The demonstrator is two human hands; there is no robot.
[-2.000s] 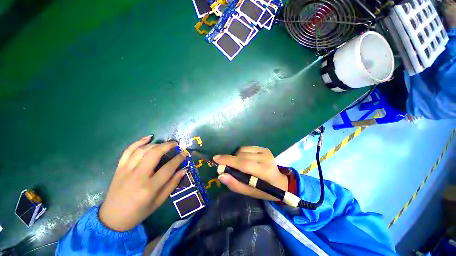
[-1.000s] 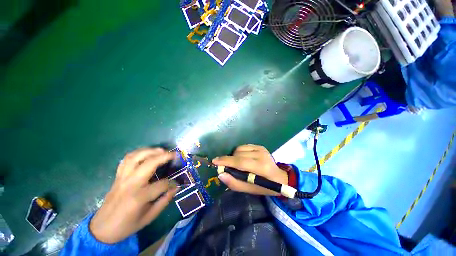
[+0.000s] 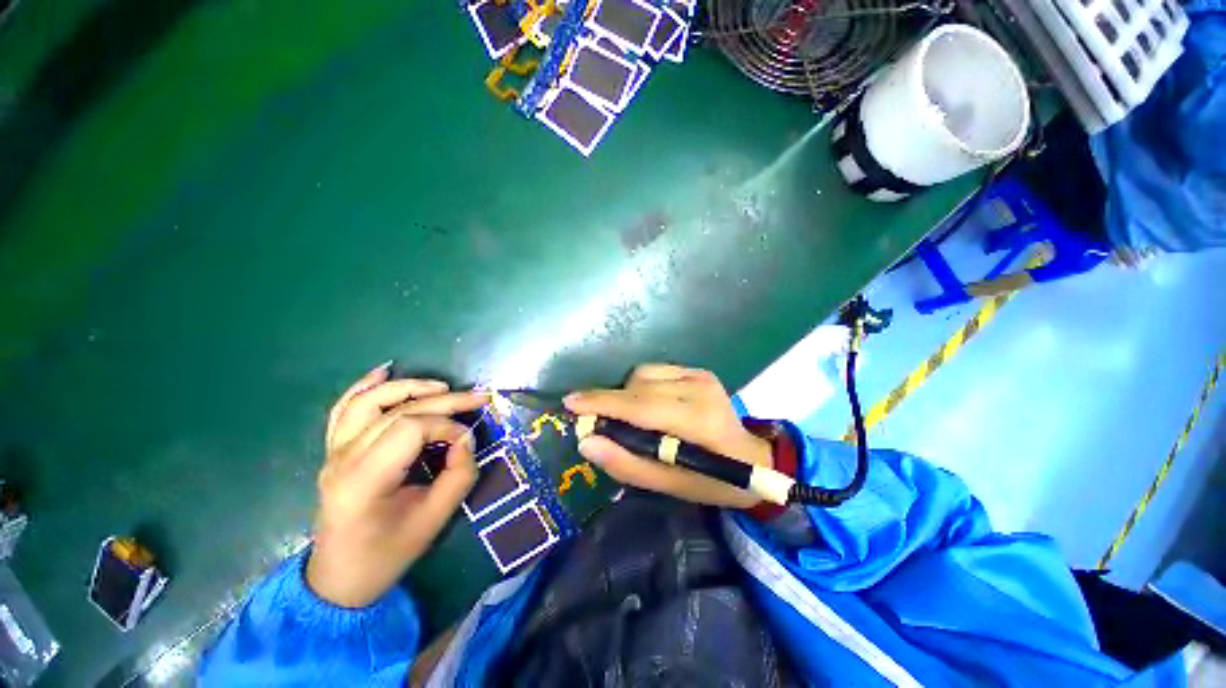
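Note:
My right hand (image 3: 672,433) grips the black soldering iron (image 3: 692,460) with cream bands. Its thin tip points left to the upper end of the blue PCB panel (image 3: 528,464), in the glare. My left hand (image 3: 390,470) is at that end, index fingertip beside the tip, thumb and other fingers curled over the panel's left side. A thin pale line shows near its fingertips; whether they pinch it is unclear. Two white-bordered LCD screens (image 3: 518,535) show on the panel, with a dark one partly hidden by my hand. Orange flex cables (image 3: 578,476) stick out at its right.
Finished panels (image 3: 578,74) lie heaped at the top, near the fume fan (image 3: 800,34) and white tub (image 3: 948,108). Loose LCD modules (image 3: 124,582) and a clear plastic bag (image 3: 20,632) lie lower left. A white component tray (image 3: 1109,54) and a neighbour's blue sleeve (image 3: 1167,168) are upper right.
My left hand has closed in on the panel's upper end, its thumb and fingers now curled together. The iron stays at that end. The whole view has shifted slightly.

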